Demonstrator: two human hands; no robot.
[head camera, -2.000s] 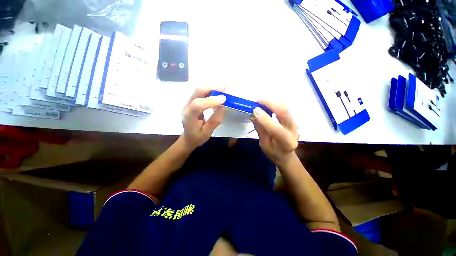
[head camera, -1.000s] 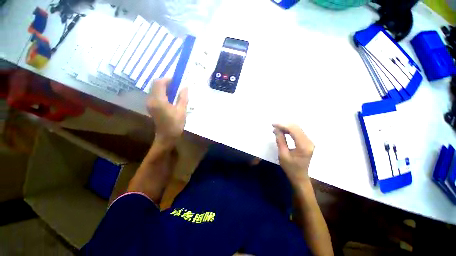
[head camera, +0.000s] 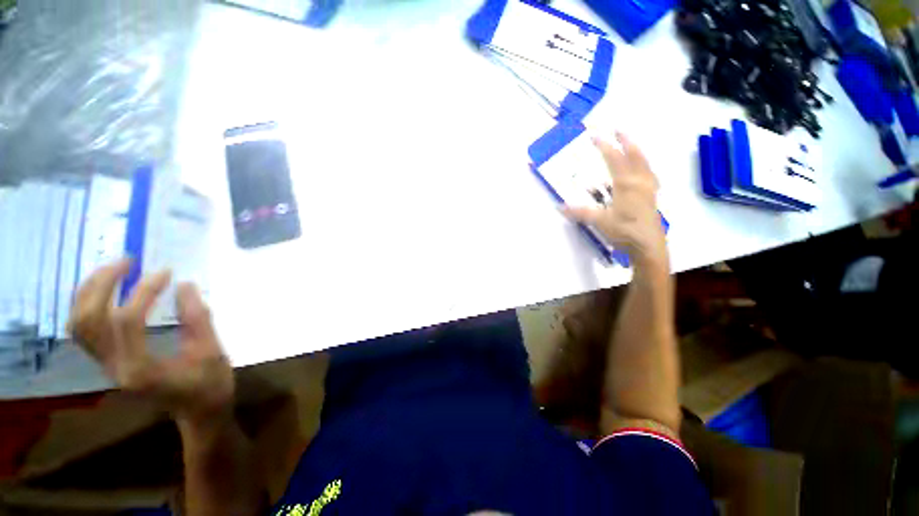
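Note:
A row of overlapping closed retail cartons (head camera: 60, 242) lies at the left. The carton at its right end (head camera: 181, 237) shows a blue side and a pale printed face. My left hand (head camera: 151, 333) is over its near end, fingers apart and slightly blurred; no grip shows. An open carton (head camera: 572, 166) with a cable picture and blue flap lies right of centre. My right hand (head camera: 630, 207) is over its face, fingers spread and thumb near its left edge, covering much of it. Whether it touches the carton is unclear.
A smartphone (head camera: 262, 186) lies left of centre. A clear plastic bag (head camera: 91, 81) is upper left. Fanned open cartons (head camera: 549, 45), a blue block (head camera: 630, 12) and black cables (head camera: 751, 60) are at the back. A small carton group (head camera: 761, 166) stands right.
The view has turned. My left hand, which held a carton at the row, now has its fingers apart there. My right hand has moved from the table edge onto the open carton.

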